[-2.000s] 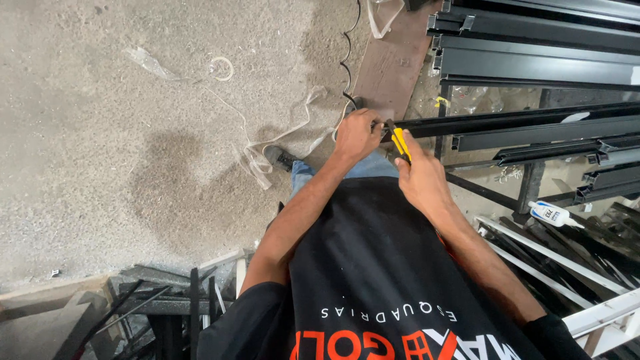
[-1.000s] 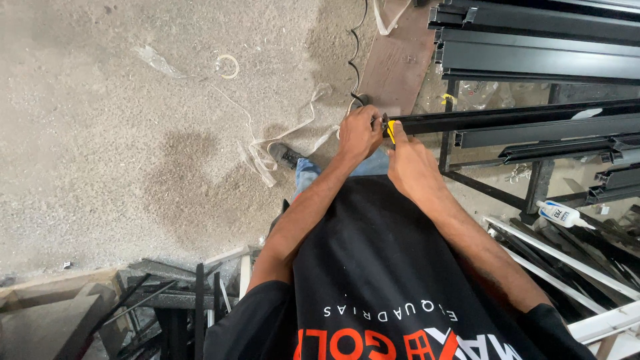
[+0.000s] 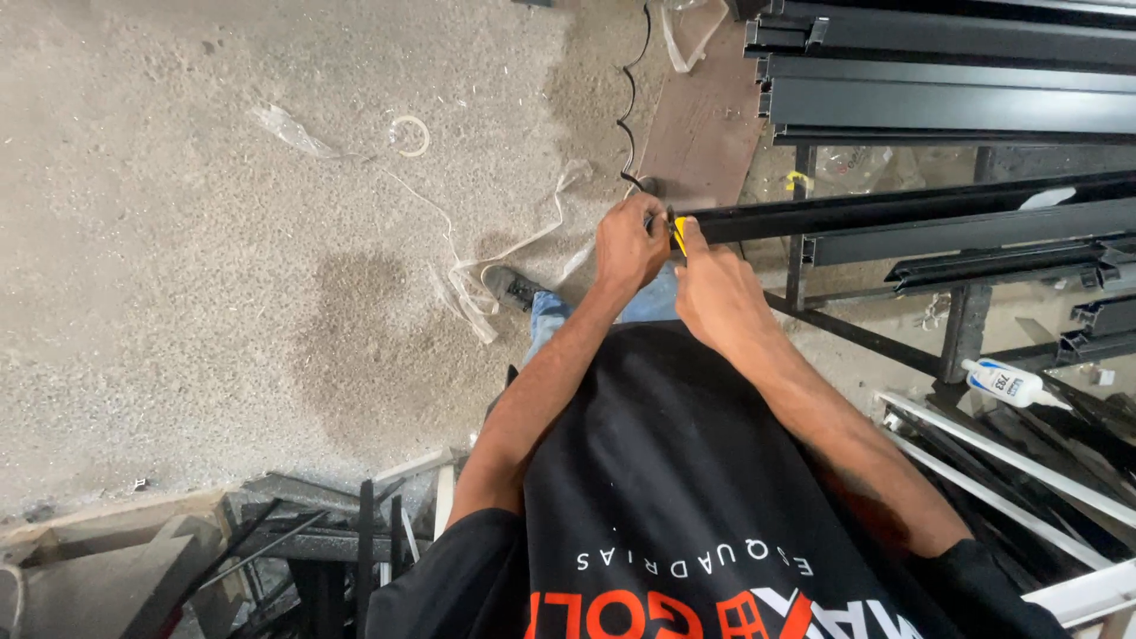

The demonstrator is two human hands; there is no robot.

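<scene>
My left hand (image 3: 632,240) pinches a dark strip, likely a gasket, at the near end of a long black metal profile (image 3: 852,211). From there a thin black coiled strip (image 3: 628,115) runs away over the floor. Closed around a yellow-handled utility knife (image 3: 681,232), my right hand (image 3: 721,288) is just right of my left, at the same profile end. The knife's tip is beside my left fingertips; its exact contact is hidden by the fingers.
More black profiles (image 3: 941,96) lie on a metal rack (image 3: 963,328) to the right. A white bottle (image 3: 1007,382) rests below them. Profile offcuts (image 3: 302,532) fill the lower left. A tape ring (image 3: 410,136), plastic strips (image 3: 461,275) and a brown board (image 3: 701,124) are on the floor.
The yellow knife has turned and drawn in toward my left fingertips, and less of its handle shows than two seconds ago. My left hand stays at the profile end.
</scene>
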